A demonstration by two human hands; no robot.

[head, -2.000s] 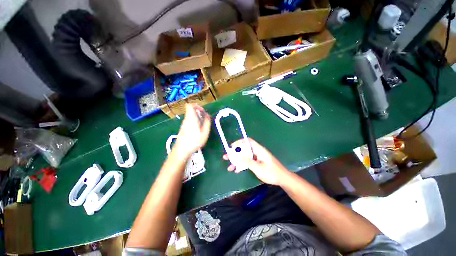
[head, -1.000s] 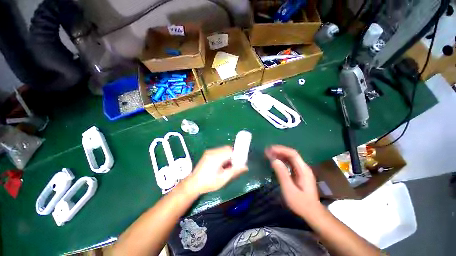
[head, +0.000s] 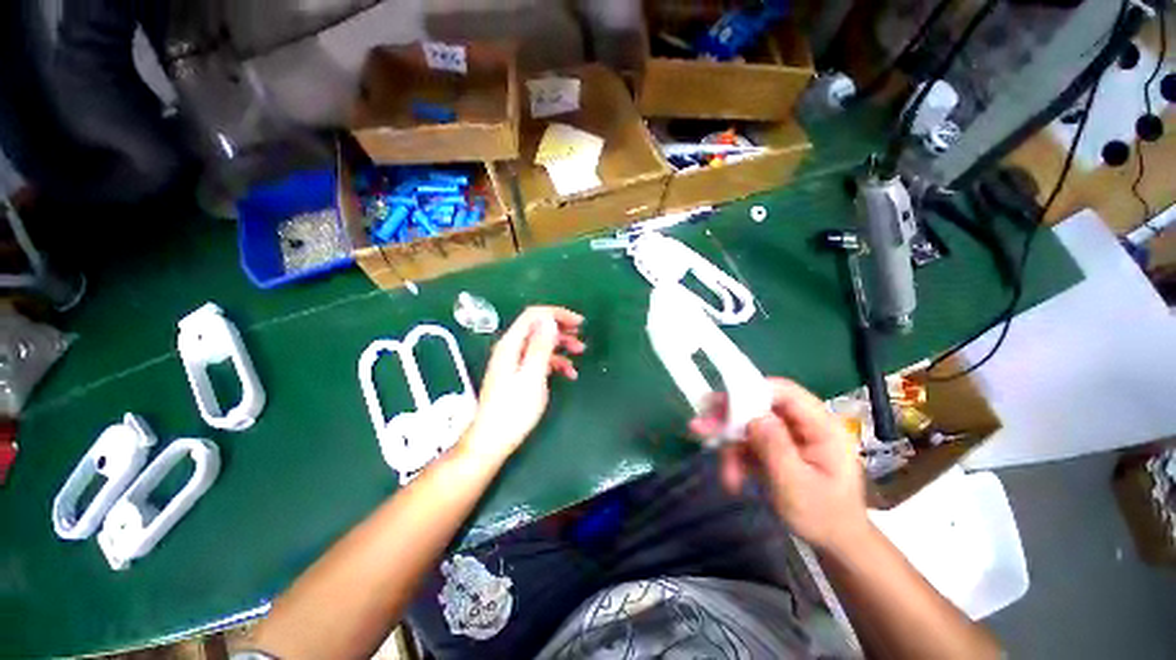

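My right hand (head: pixel 806 458) holds a white loop housing (head: pixel 707 355) by its lower end, raised over the bench at right of centre; it is slightly blurred. My left hand (head: pixel 522 380) is raised at the centre with fingers part spread; whether something small is in it cannot be told. Two thin loop shell halves (head: pixel 419 393) lie side by side just left of my left hand. A small clear piece (head: pixel 476 312) lies behind them. More white loops (head: pixel 693 277) lie behind the held housing.
Thicker white units (head: pixel 219 368) lie at left on the green bench (head: pixel 303 503). A blue bin (head: pixel 292 235) and cartons (head: pixel 432 252) with blue batteries (head: pixel 419 206) line the back. A grey electric screwdriver (head: pixel 887 252) and a black-handled tool (head: pixel 877 387) are at right.
The white piece that was in my left hand a second ago is no longer seen there. My right hand, empty then, now holds a loop housing. The view has shifted.
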